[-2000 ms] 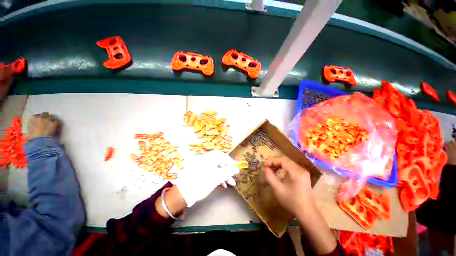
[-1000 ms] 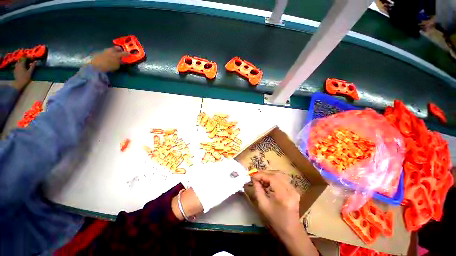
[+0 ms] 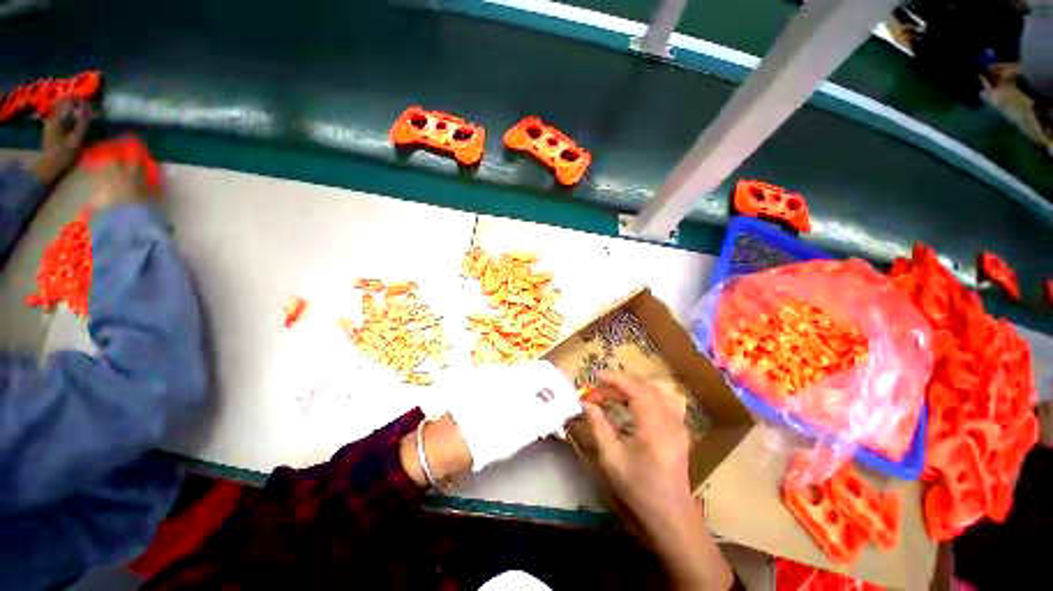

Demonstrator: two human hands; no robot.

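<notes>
My left hand [image 3: 514, 410], in a white glove with a bracelet at the wrist, holds a small orange plastic part [image 3: 588, 393] at its fingertips, over the near left edge of a brown cardboard tray [image 3: 725, 406]. My bare right hand [image 3: 633, 436] meets it there, thumb and fingers at the same part; whether it holds a metal piece is too small to tell. Small dark metal pieces [image 3: 618, 331] lie scattered in the tray. Two loose piles of orange parts, a left pile [image 3: 396, 331] and a right pile [image 3: 514, 303], lie on the white bench left of the tray.
A blue crate [image 3: 724, 256] with a clear bag of orange parts [image 3: 797, 343] stands right of the tray. Orange shells [image 3: 970, 393] are heaped beyond it; others lie on the green belt [image 3: 289, 87]. A pale post [image 3: 756, 121] rises behind. A neighbour's denim sleeve [image 3: 150, 312] is at left.
My hands stay together at the small part, the right fingers shifting slightly. The neighbour's hand has taken an orange shell off the belt and moved it left over the bench.
</notes>
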